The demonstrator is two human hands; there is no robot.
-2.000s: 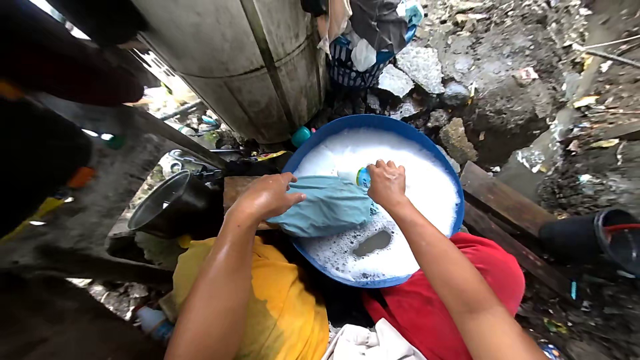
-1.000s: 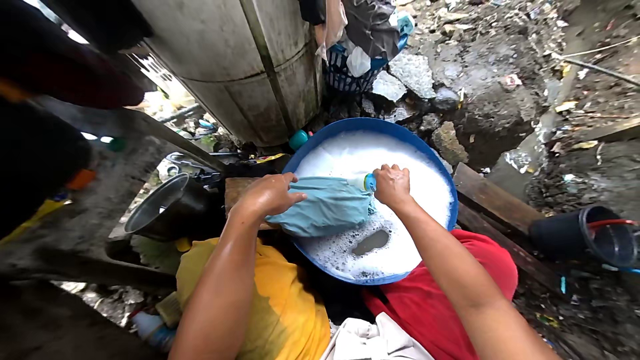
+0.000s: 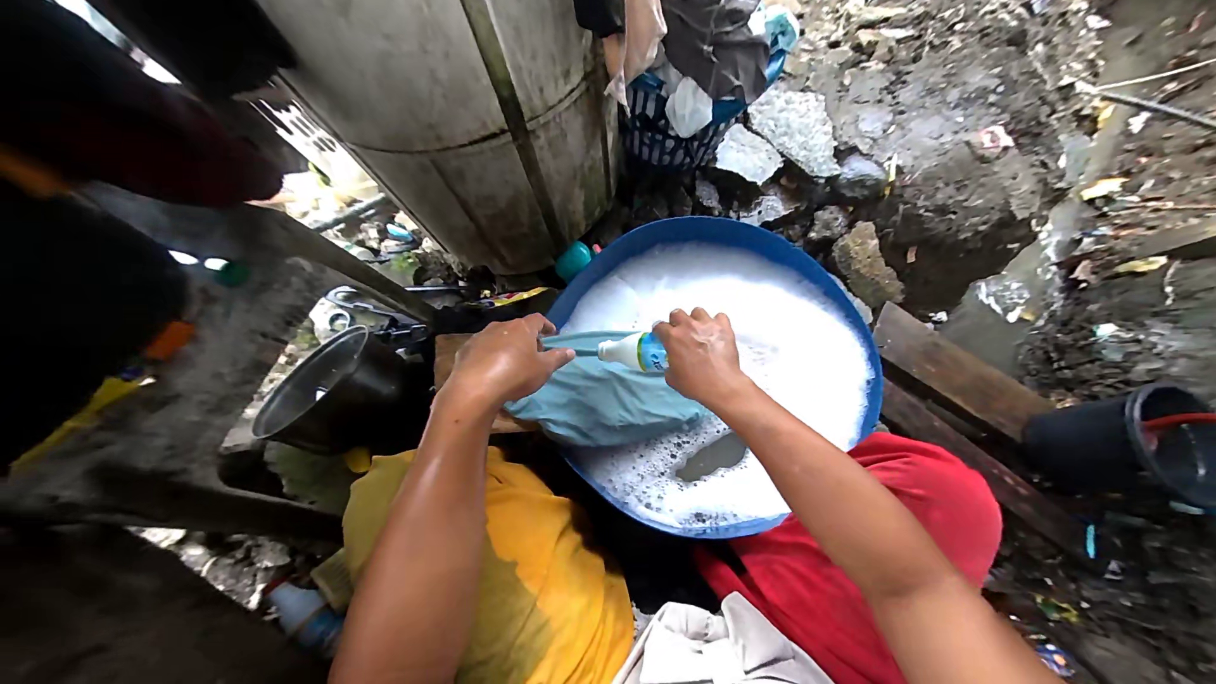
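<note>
A round blue plastic basin (image 3: 860, 366) holds white suds, with a dark gap in the foam toward its near side. A wet light-blue cloth (image 3: 608, 404) lies over the basin's left edge and into the suds. My left hand (image 3: 503, 359) grips the cloth's upper left part between thumb and fingers. In my right hand (image 3: 701, 351) is a small white plastic bottle (image 3: 622, 351) with a blue and green label, lying sideways above the cloth with its narrow white end pointing left.
Left of the basin is a dark metal pot (image 3: 318, 389). A large concrete cylinder (image 3: 456, 123) stands behind. A laundry basket (image 3: 674, 133) with clothes is beyond the basin. Wooden planks (image 3: 959, 375) and a black bucket (image 3: 1092, 451) are at the right, a teal round object (image 3: 573, 259) at the rim.
The bottle in my right hand now shows its white end over the cloth; earlier only a small blue part showed. My left hand has stayed on the cloth.
</note>
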